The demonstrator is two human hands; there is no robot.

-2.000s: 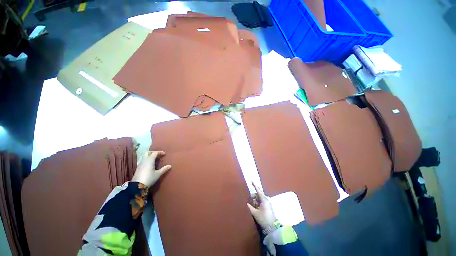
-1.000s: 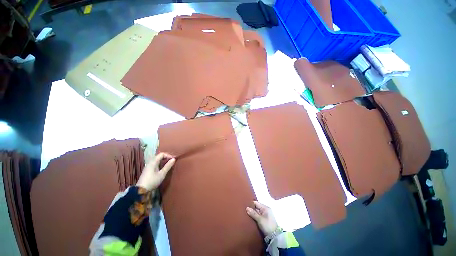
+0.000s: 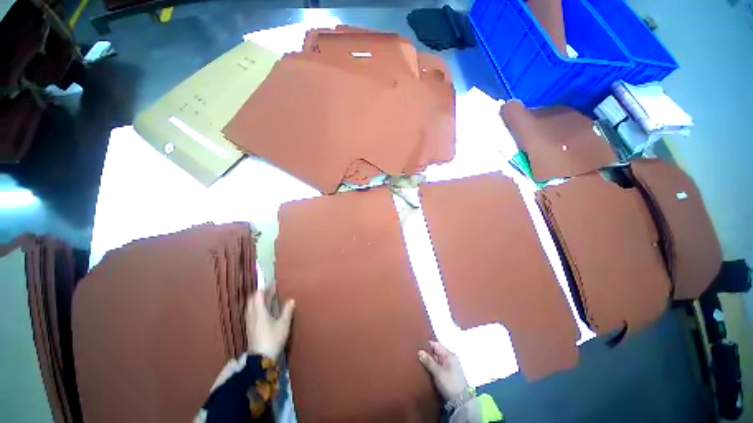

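Observation:
A large rust-brown cut panel lies flat on a panel stack in front of me. My left hand is at its left edge, in the gap beside the left panel stack, fingers apart. My right hand rests at its lower right edge, fingertips on the panel, fingers slightly spread. A notched brown panel stack lies to the right, with white surface showing in its notch. The lower end of the front panel is cut off by the picture's edge.
A loose panel pile lies at the far side beside a yellow-tan pattern board. More brown stacks lie at right. Blue plastic bins, folded white papers and a black cloth item are at the far right.
The fold my left hand pinched up in the top panel has gone and the panel lies flat. My left hand has moved down along the left edge. The view has shifted left.

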